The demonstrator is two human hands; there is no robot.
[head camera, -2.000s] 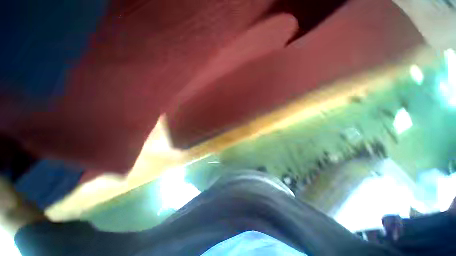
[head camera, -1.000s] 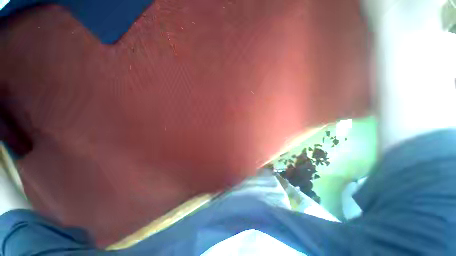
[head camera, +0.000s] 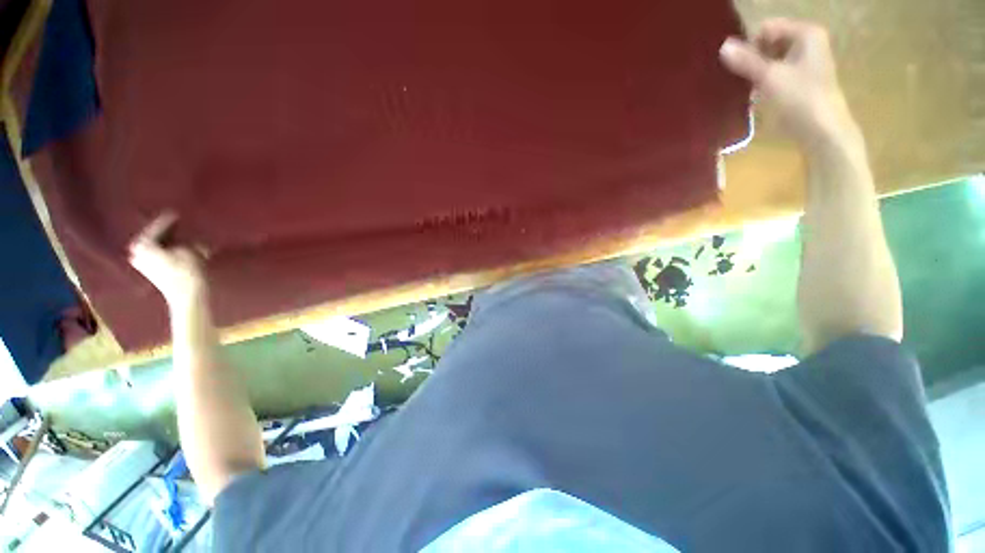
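A large dark red fabric panel lies over the table, with another red layer showing along its near side. My left hand is at the panel's lower left, fingers bent and blurred; whether they pinch the cloth cannot be told. My right hand is at the panel's right edge, fingers curled and fingertips closed on that edge. A navy fabric piece lies at the far left beside the red.
The tan table has a pale front edge close to my body. More navy cloth hangs at the left end. Dark scraps and white paper scraps lie on the green floor. A dark-barred rack holds white and blue things, lower left.
The view has shifted and sharpened; both hands now show. The red cloth lies flatter, with bare table visible at its right. The navy piece now shows only at the far left.
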